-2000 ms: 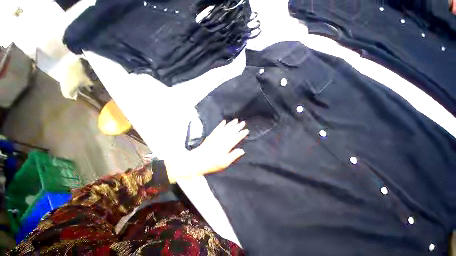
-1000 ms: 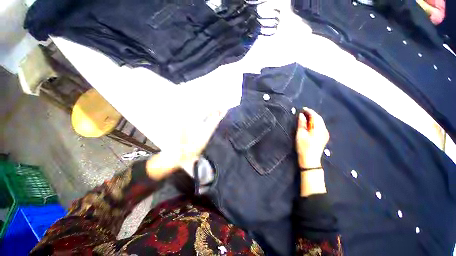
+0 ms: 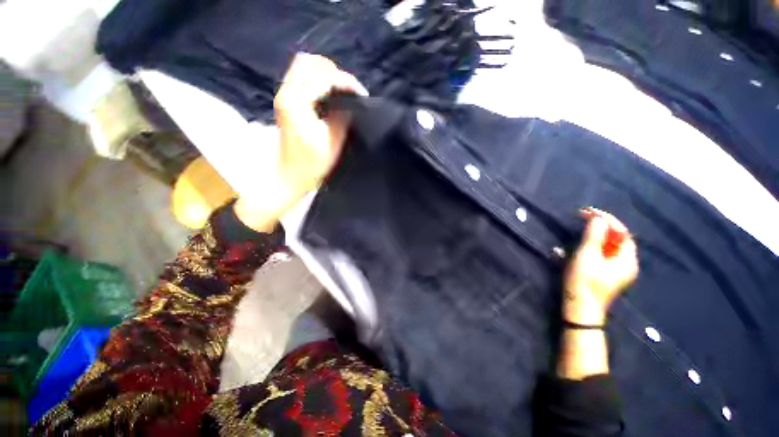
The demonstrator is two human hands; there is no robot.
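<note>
A dark denim dress lies on the white table with a slanting row of silvery-white buttons. My left hand is closed on the collar end of the dress and holds it raised at the upper left. My right hand is over the button placket, fingers curled around a small red-orange tool, likely thread snips. The armhole shows pale near the table edge. The chest pocket is blurred and hard to make out.
A pile of dark garments with black hanger hooks lies at the far left. Another buttoned dress lies across the far side. A round stool, a green crate and a blue crate stand left of the table.
My left hand has moved up from the armhole side and lifted the collar end. My right hand has moved right and down along the placket. The pocket area has folded and shifted.
</note>
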